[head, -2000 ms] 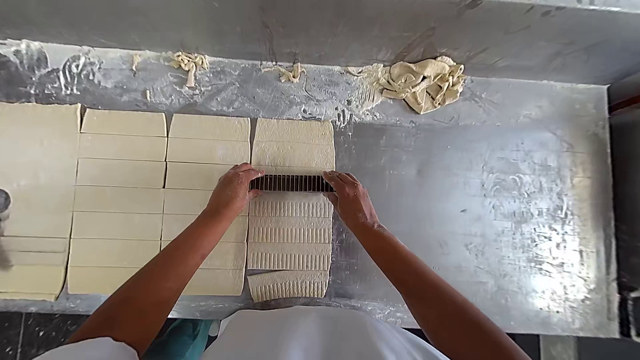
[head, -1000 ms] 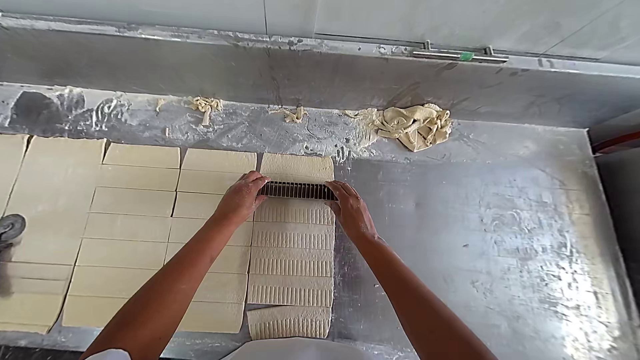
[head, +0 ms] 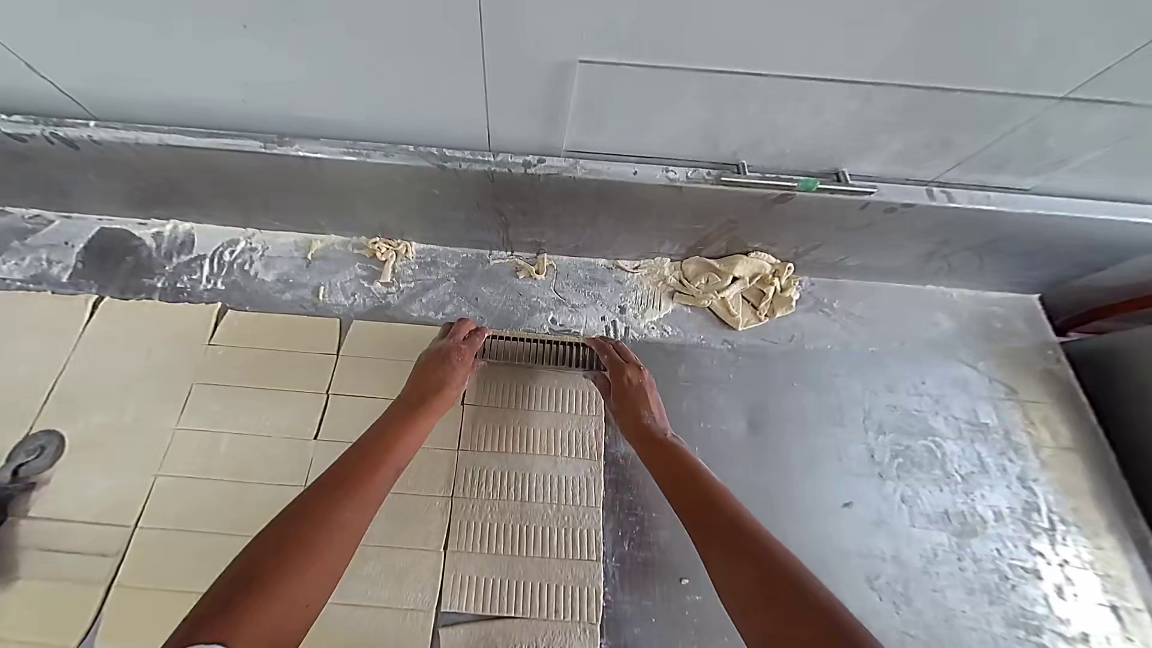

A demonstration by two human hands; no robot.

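A metal multi-blade dough cutter (head: 538, 352) lies across the top of the rightmost strip of dough, held by its two ends. My left hand (head: 447, 362) grips its left end and my right hand (head: 627, 385) its right end. Below the cutter, the dough pieces (head: 529, 489) in this column bear rows of parallel slits on their lower parts. To the left, columns of uncut-faced dough rectangles (head: 261, 410) lie side by side, partly hidden behind my left forearm. The dough under the cutter is mostly covered.
Along the back of the floured metal table (head: 765, 468) lie a crumpled heap of dough (head: 740, 286) and smaller dough scraps (head: 389, 254). A raised metal edge runs behind them. A round-ended tool (head: 34, 453) rests on a dough sheet (head: 124, 405) at the far left.
Both hands have moved the cutter up the right column to its far end. More slit rows show below it. The view has tilted toward the wall.
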